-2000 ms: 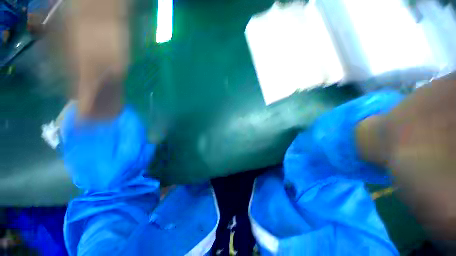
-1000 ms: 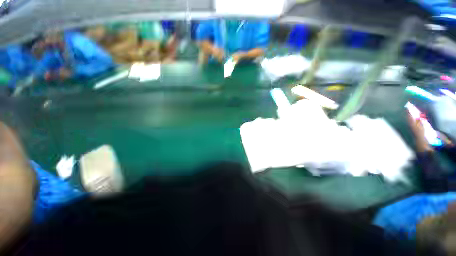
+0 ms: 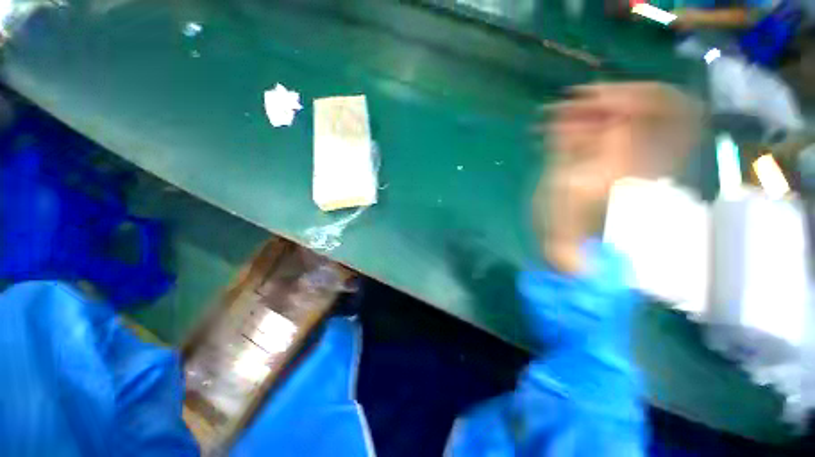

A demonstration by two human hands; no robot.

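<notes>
A pale brick-like leaflet bundle (image 3: 343,152) lies alone on the dark green table, with clear plastic film (image 3: 332,232) trailing from its near end. My right hand (image 3: 617,147) is blurred above the table, right of the bundle and beside the white leaflets (image 3: 659,245). Whether it holds anything cannot be told. My left hand is out of the picture; only its blue sleeve shows at the lower left. An open brown carton (image 3: 201,406) below the table edge holds shiny wrapped bundles (image 3: 268,330).
A small crumpled white scrap (image 3: 282,105) lies left of the bundle. Frosted white sleeve bags (image 3: 760,268) lie right of the leaflets, near a lit light bar (image 3: 770,175). The table's curved edge (image 3: 214,207) runs diagonally. A blue stool (image 3: 116,254) stands at left. Another person's arm (image 3: 715,18) shows at upper right.
The view has turned down and left, bringing the carton into sight. The bundle and scrap now appear nearer the middle. My left hand has left the picture; my right hand is now over the table.
</notes>
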